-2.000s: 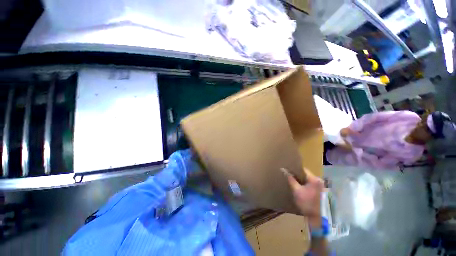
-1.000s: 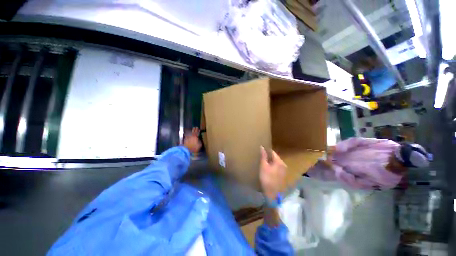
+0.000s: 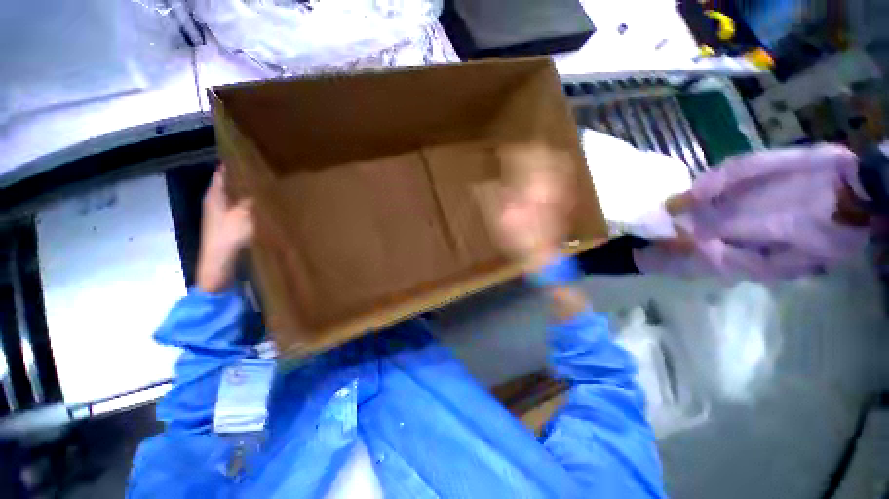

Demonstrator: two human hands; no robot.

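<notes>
An opened carton (image 3: 361, 224) lies in front of me with its mouth facing me, and its inside is empty. My left hand (image 3: 224, 234) holds the carton's left side wall from outside. My right hand (image 3: 534, 205) is blurred and reaches over the near edge into the carton's right part, with nothing seen in it. A metal-cased unit (image 3: 107, 283) lies on the roller conveyor to the left of the carton.
A bundle of clear plastic bags (image 3: 322, 34) and a black case (image 3: 517, 24) are on the bench. Conveyor rollers (image 3: 643, 122) show at right. A person in pink (image 3: 760, 214) holds a white foam piece (image 3: 634, 180). Whitish pieces (image 3: 746, 336) and a brown carton (image 3: 536, 400) are on the floor.
The carton has turned so its mouth faces me. My left hand has moved onto its left side. My right hand has moved from its outer side to inside the opening.
</notes>
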